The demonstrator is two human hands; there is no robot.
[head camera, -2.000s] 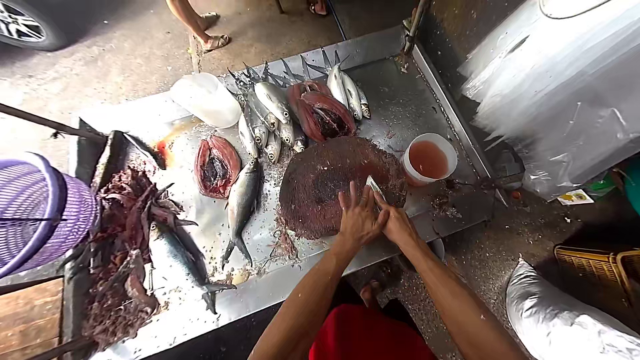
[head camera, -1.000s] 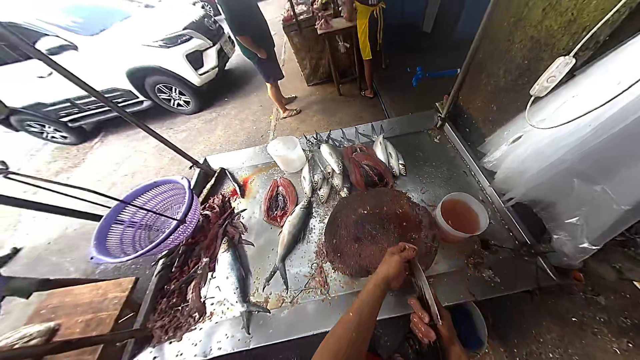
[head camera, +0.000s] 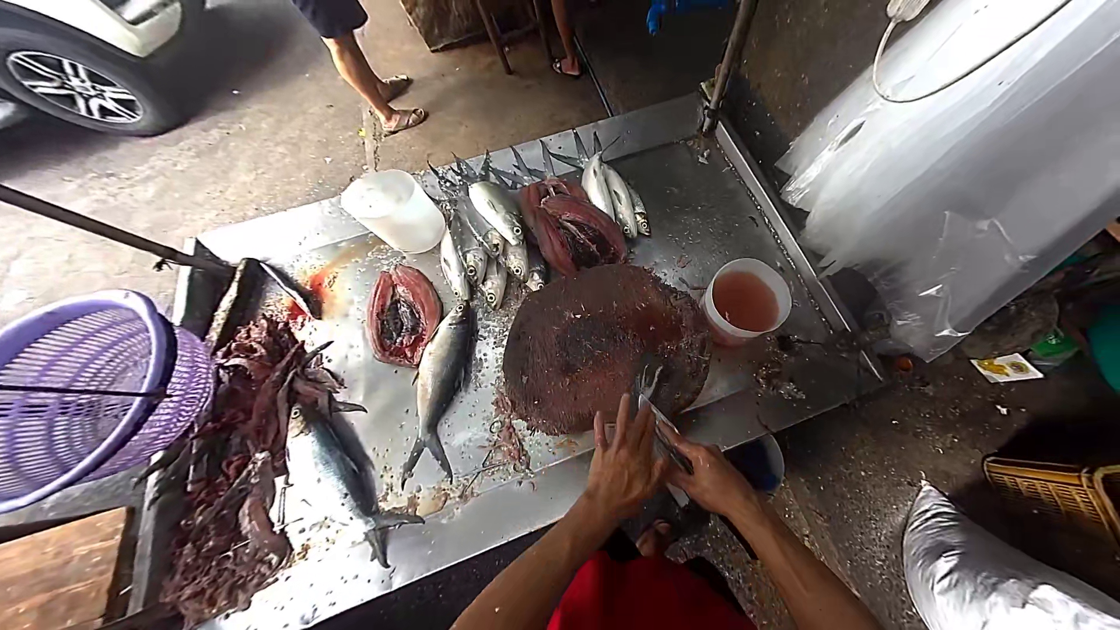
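Observation:
My left hand (head camera: 626,462) is at the near edge of the round, stained chopping block (head camera: 604,346), fingers spread beside a knife blade (head camera: 662,423). My right hand (head camera: 710,477) is closed around the knife, its grip partly hidden. A small grey, blurred shape lies just past the blade; I cannot tell what it is. Left of the block are a whole fish (head camera: 442,376) and a split fish (head camera: 404,315) with red flesh. Several small silver fish (head camera: 496,213) and another opened fish (head camera: 573,226) lie behind the block.
The metal table (head camera: 490,525) also holds a white plastic container (head camera: 394,210), a tub of reddish liquid (head camera: 745,299), fish scraps (head camera: 236,472) and another whole fish (head camera: 332,468). A purple plastic basket (head camera: 96,394) is at left. A person's legs (head camera: 359,74) show beyond the table.
My left hand, closed near the block's edge a second ago, now has its fingers spread. The hands and knife are now at the block's near edge. The view has tilted down.

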